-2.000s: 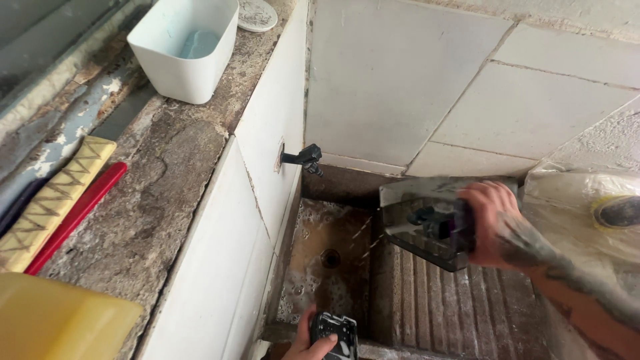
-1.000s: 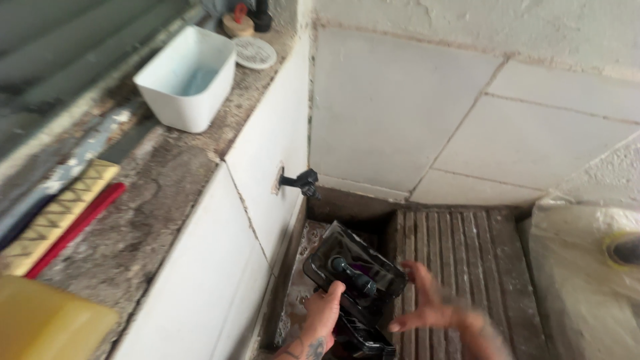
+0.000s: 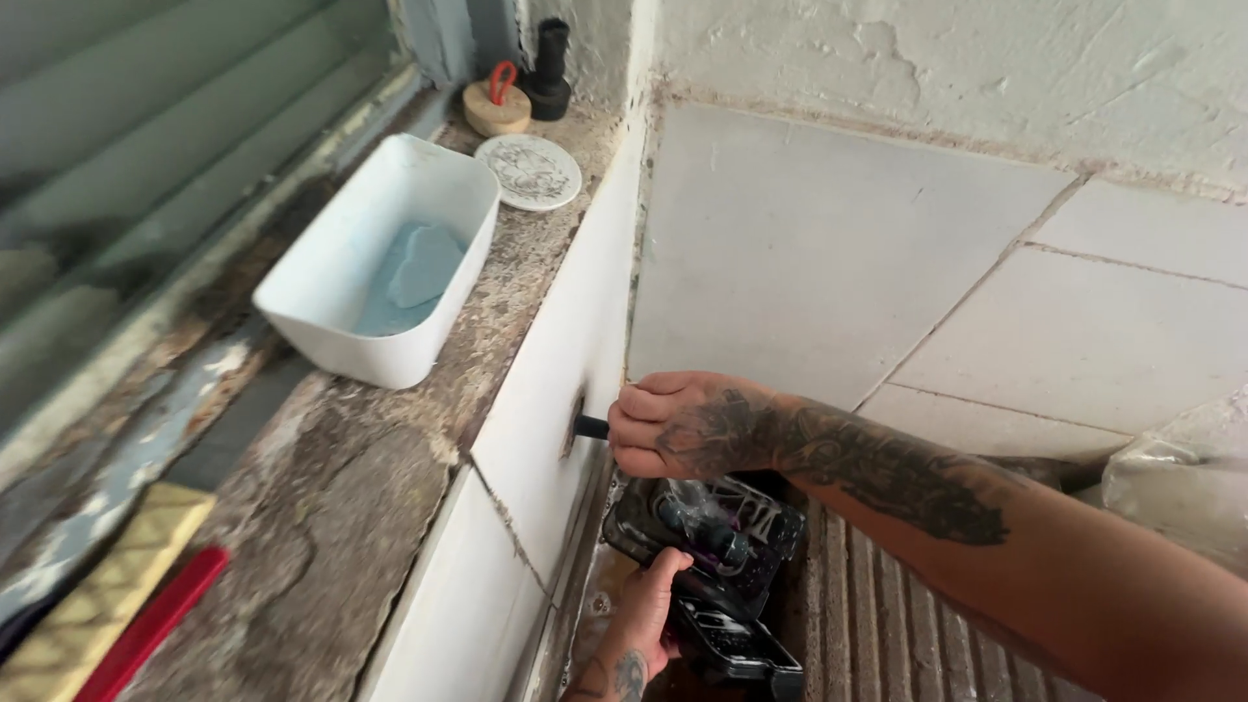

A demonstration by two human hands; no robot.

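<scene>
My right hand [image 3: 682, 424] is closed around the black faucet [image 3: 591, 426] on the tiled side wall, hiding its handle. Below it, my left hand [image 3: 648, 604] grips an opened black plastic case [image 3: 624, 522] by its near edge, thumb on top. Water runs into the upper half, over dark rounded parts inside it. The lower half [image 3: 741, 643] hangs toward me, wet and shiny. Under the case is the basin [image 3: 595, 604] of the washing sink, with murky, foamy water at its left.
Ribbed washboard [image 3: 907, 604] at right. On the rough ledge at left: a white plastic tub [image 3: 390, 361] holding a blue piece, a round patterned disc [image 3: 531, 173], a wooden knob with red loop [image 3: 497, 109], a black fitting [image 3: 551, 73], a red handle [image 3: 161, 624]. Plastic sheeting [image 3: 1175, 478] lies at far right.
My right hand, holding a clear-and-dark container two seconds ago and apart from the case one second ago, is now on the faucet. Water now runs into the case in my left hand.
</scene>
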